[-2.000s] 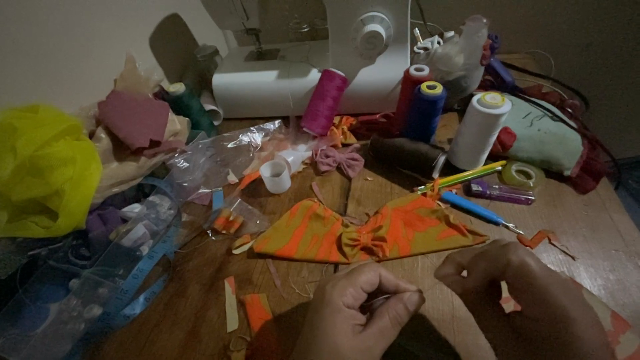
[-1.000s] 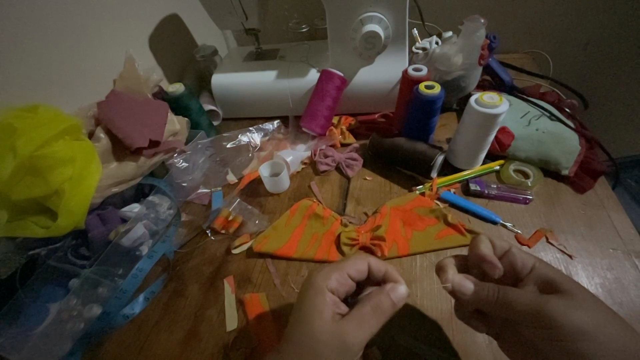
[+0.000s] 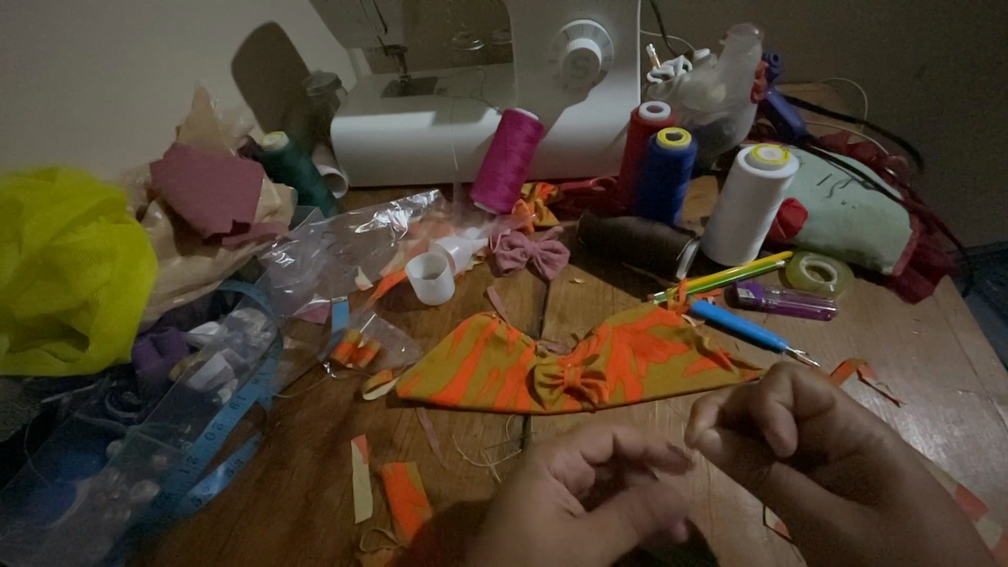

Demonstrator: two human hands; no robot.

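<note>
My left hand [image 3: 591, 496] is low in the middle of the view, its fingers curled and thumb apart from the fingertips; nothing is plainly visible in it. To its right, my right hand [image 3: 795, 449] has thumb and forefinger pinched together; whether they hold something thin, such as a thread, cannot be made out. Just beyond both hands lies an orange and olive fabric piece [image 3: 472, 362] with gathered edges. A matching bow [image 3: 571, 379] sits at its middle. Loose threads [image 3: 488, 457] and orange fabric strips [image 3: 406, 500] lie left of my left hand.
A white sewing machine [image 3: 409, 142] stands behind. Thread cones, including a magenta one [image 3: 508, 161] and a white one [image 3: 748, 205], stand before it. A seam ripper [image 3: 748, 327] and a purple lighter [image 3: 787, 302] lie right. A clear plastic box [image 3: 71, 480] and blue measuring tape [image 3: 213, 433] are left.
My left hand's thumb and fingertips, together before, have come apart. My right hand has shifted slightly and stays pinched. The fabric piece and bow have not moved.
</note>
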